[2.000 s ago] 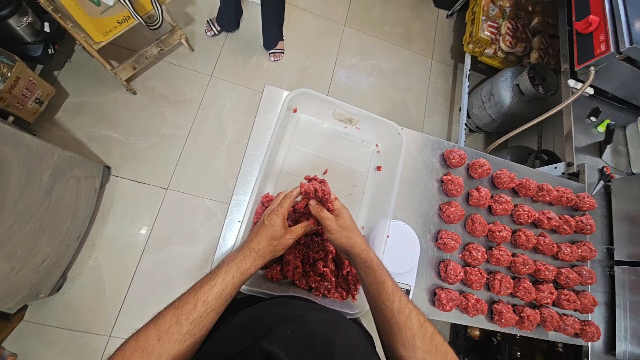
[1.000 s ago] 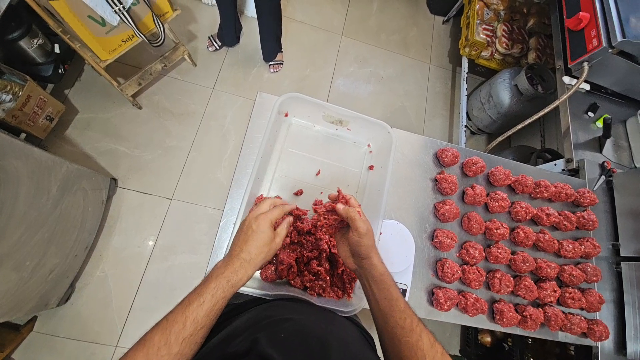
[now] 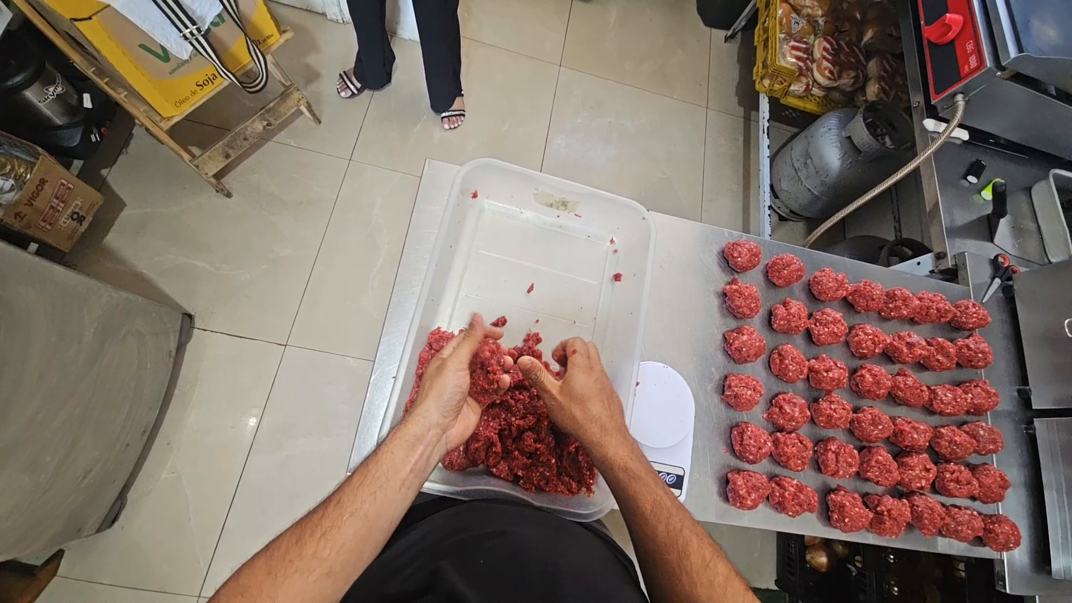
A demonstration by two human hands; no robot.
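Observation:
Ground meat [image 3: 532, 435] is heaped in the near end of a translucent plastic tub [image 3: 536, 260], with small scraps stuck farther up its floor. My left hand [image 3: 452, 385], palm turned inward, holds a clump of the meat [image 3: 488, 368] against its fingers. Over the right side of the heap is my right hand [image 3: 578, 389], fingers curled, thumb pointing toward that clump; whether it grips any meat is hidden. A white kitchen scale [image 3: 662, 410] stands against the tub's right side, nothing on its plate. Several rows of meat balls [image 3: 787, 363] lie on the steel table [image 3: 687, 293] to the right.
A person in dark trousers [image 3: 371, 42] and sandals stands beyond the tub. At the right are a gas cylinder [image 3: 825, 159], a hose [image 3: 892, 172], red-handled scissors [image 3: 999, 275] and a yellow crate [image 3: 775, 67] of packaged bread. A wooden stand [image 3: 243, 138] holds a yellow box.
A clump of meat has come into my left hand, which a second ago lay at the loose heap. My right hand has turned inward toward it. The rows of balls look unchanged.

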